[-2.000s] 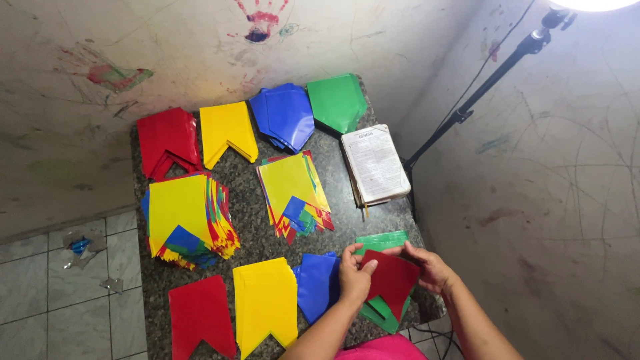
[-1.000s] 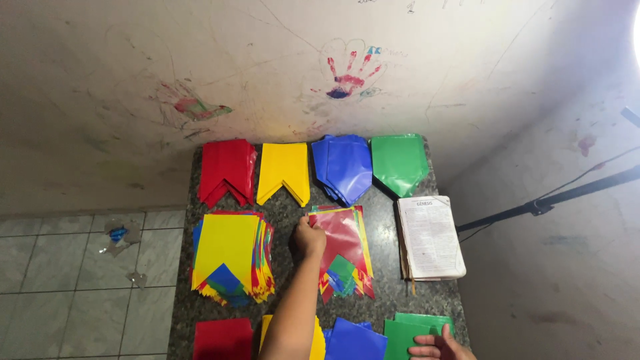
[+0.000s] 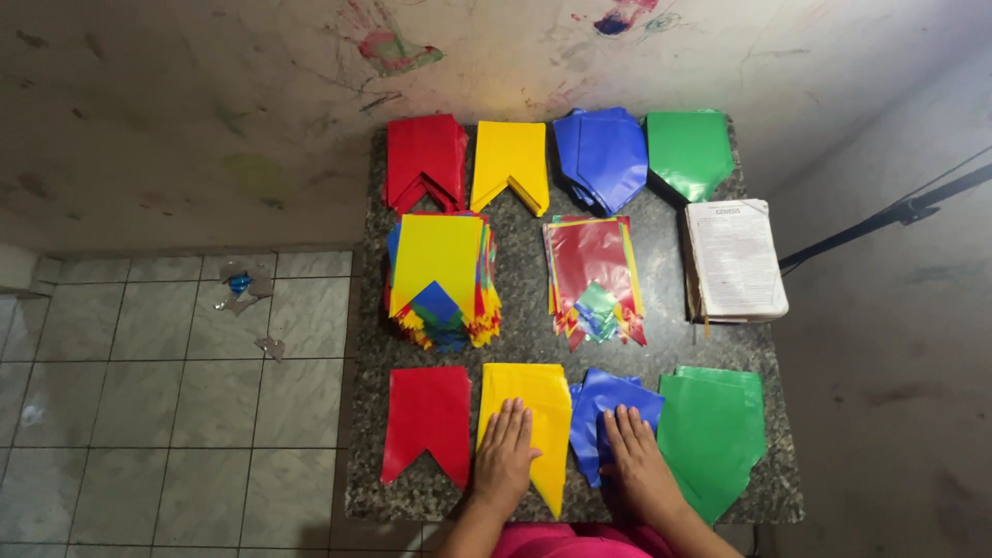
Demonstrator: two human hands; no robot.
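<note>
My left hand (image 3: pixel 505 457) lies flat, fingers together, on the near yellow plastic pennants (image 3: pixel 546 403). Flat on the near blue pennants (image 3: pixel 597 391) rests my right hand (image 3: pixel 637 457). A red swallow-tailed pennant (image 3: pixel 428 411) is at the near left, green pennants (image 3: pixel 713 434) at the near right. Across the middle are a thick mixed-colour pile topped with yellow (image 3: pixel 438 252) and a thinner one topped with red (image 3: pixel 587 252). The far row holds red (image 3: pixel 424 151), yellow (image 3: pixel 510 155), blue (image 3: pixel 601 155) and green (image 3: pixel 688 147) stacks.
The pennants lie on a speckled granite tabletop (image 3: pixel 519 287) against a paint-stained wall (image 3: pixel 232 116). An open book (image 3: pixel 736 260) is at the right side of the table, with a black stand arm (image 3: pixel 868 229) beyond it. Scraps (image 3: pixel 246 287) lie on the tiled floor at left.
The red pennant held in my hands two seconds ago was put on the middle pile, which now has red on top instead of yellow. Both hands have since come to the near row.
</note>
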